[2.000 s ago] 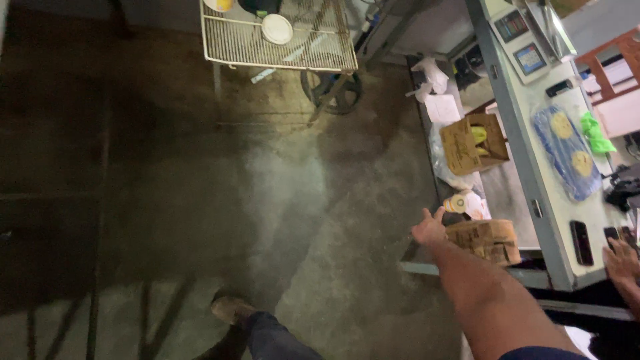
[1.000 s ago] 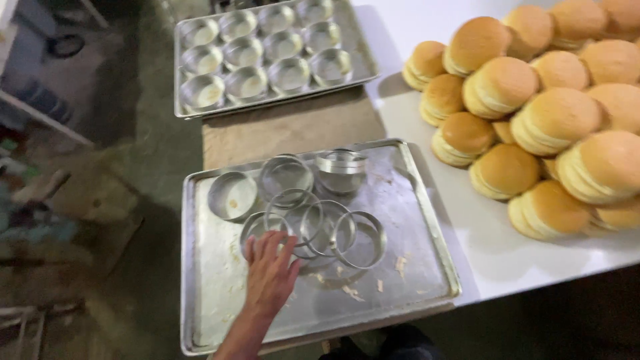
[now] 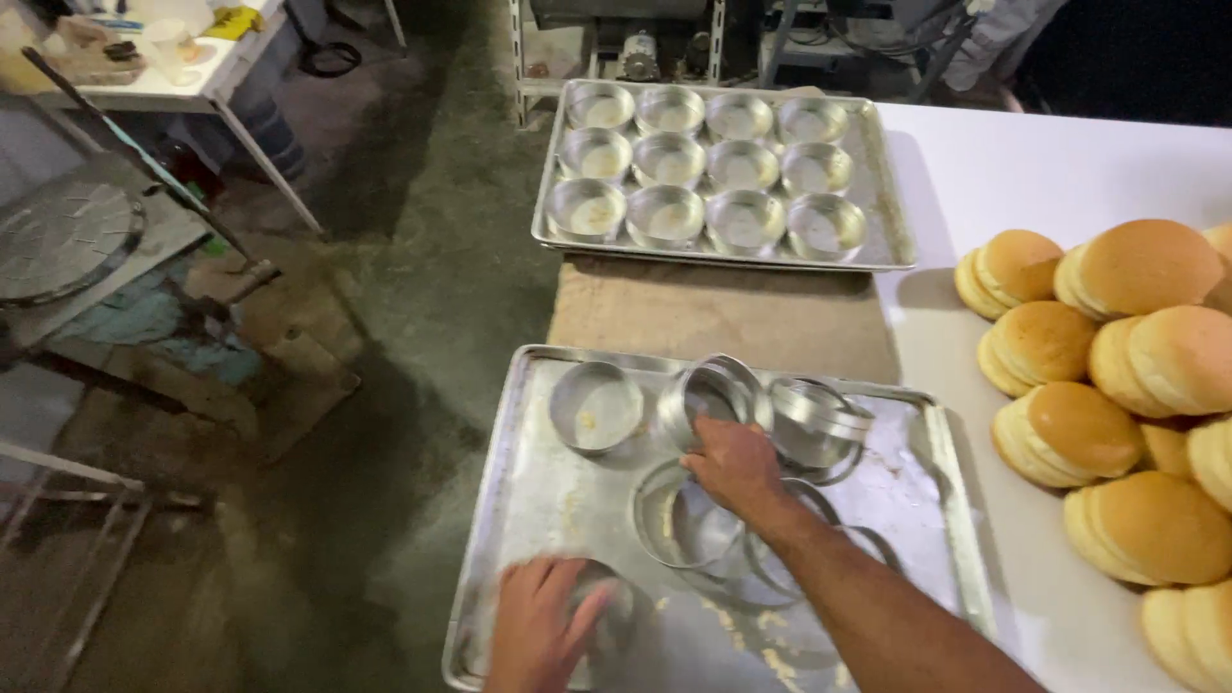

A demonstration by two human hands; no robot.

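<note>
My right hand (image 3: 736, 462) grips the rim of a round metal baking ring (image 3: 707, 399) near the top middle of the near sheet tray (image 3: 948, 481). Blurred, my left hand (image 3: 544, 616) lies over a round metal piece (image 3: 602, 616) at the tray's lower left; whether it grips this is unclear. A round pan (image 3: 597, 409) sits at the upper left of the tray, and a small stack of rings (image 3: 818, 423) leans to the right of my right hand. More loose rings (image 3: 685, 515) overlap under my right wrist. Crumbs lie on the tray.
Beyond a brown board (image 3: 722, 308), a second sheet tray (image 3: 890, 202) holds rows of round pans (image 3: 741, 164). Stacked round buns (image 3: 1068, 423) cover the right side of the white table (image 3: 1039, 164). At left stand another table (image 3: 173, 96) and a metal frame (image 3: 96, 577).
My right hand has come into view over the near tray and holds a ring. My left hand has moved toward the tray's lower left, away from the overlapping rings.
</note>
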